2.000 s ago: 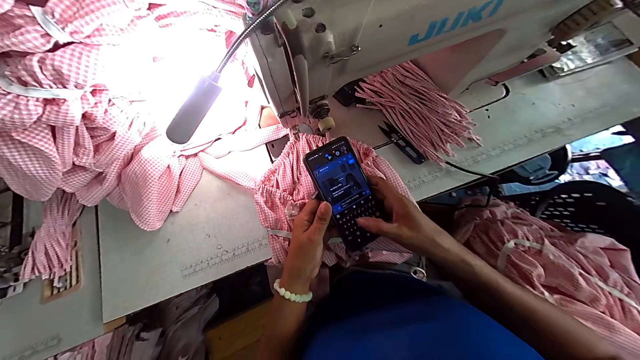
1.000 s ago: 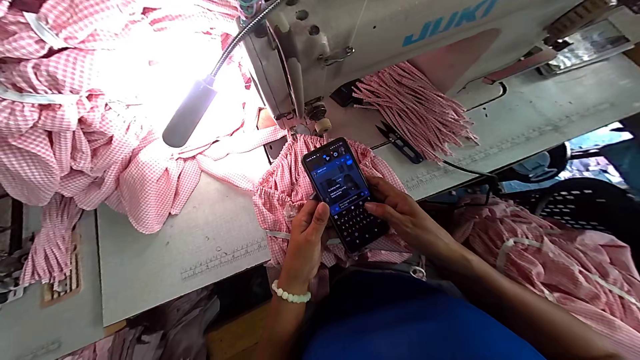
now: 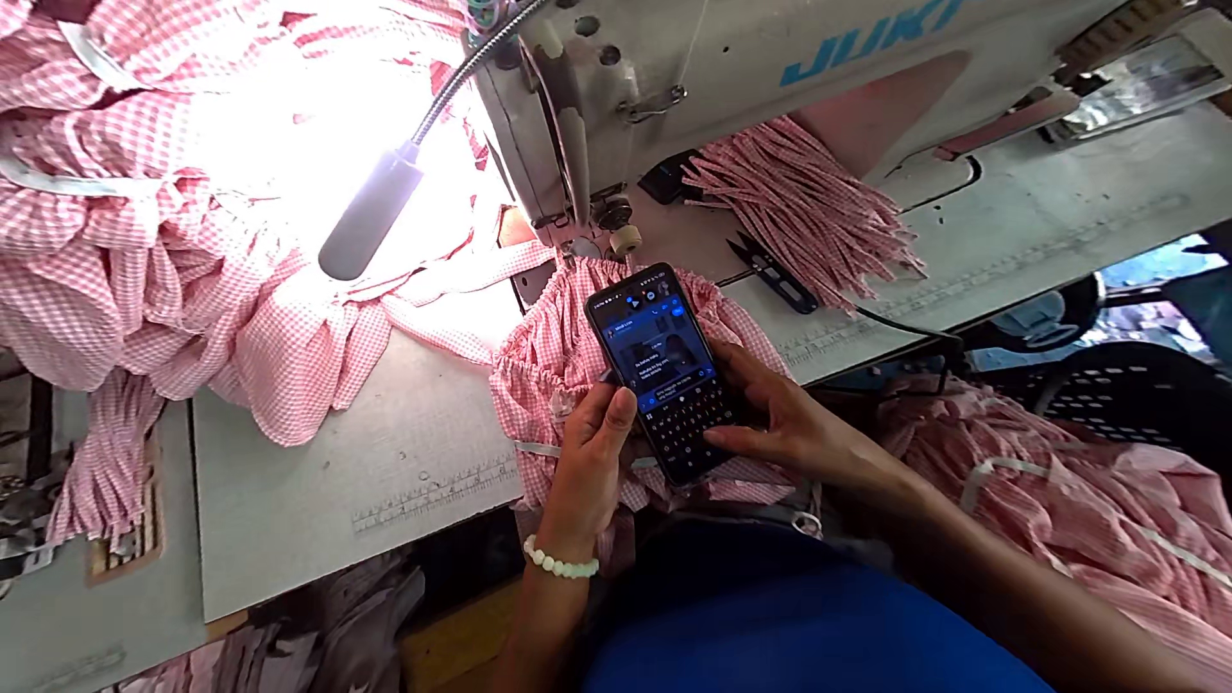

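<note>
A black smartphone (image 3: 659,375) with a lit screen and an on-screen keyboard is held upright between both hands. My left hand (image 3: 595,448) grips its left edge, with the thumb beside the screen and a pale bead bracelet at the wrist. My right hand (image 3: 775,414) supports the right edge, its thumb over the keyboard. Under the phone lies a gathered pink-and-white gingham garment (image 3: 529,395), its top edge close to the needle area of a Juki sewing machine (image 3: 731,67).
A lamp (image 3: 371,212) on a flexible neck lights piled gingham fabric (image 3: 96,250) at left. Thread snips (image 3: 778,274) lie beside a bundle of thin fabric strips (image 3: 804,207). More pink fabric (image 3: 1068,491) is at lower right, near a black plastic basket (image 3: 1136,395).
My right thumb has shifted from the upper part of the keyboard to its lower right part since one second ago. The phone stays in both hands.
</note>
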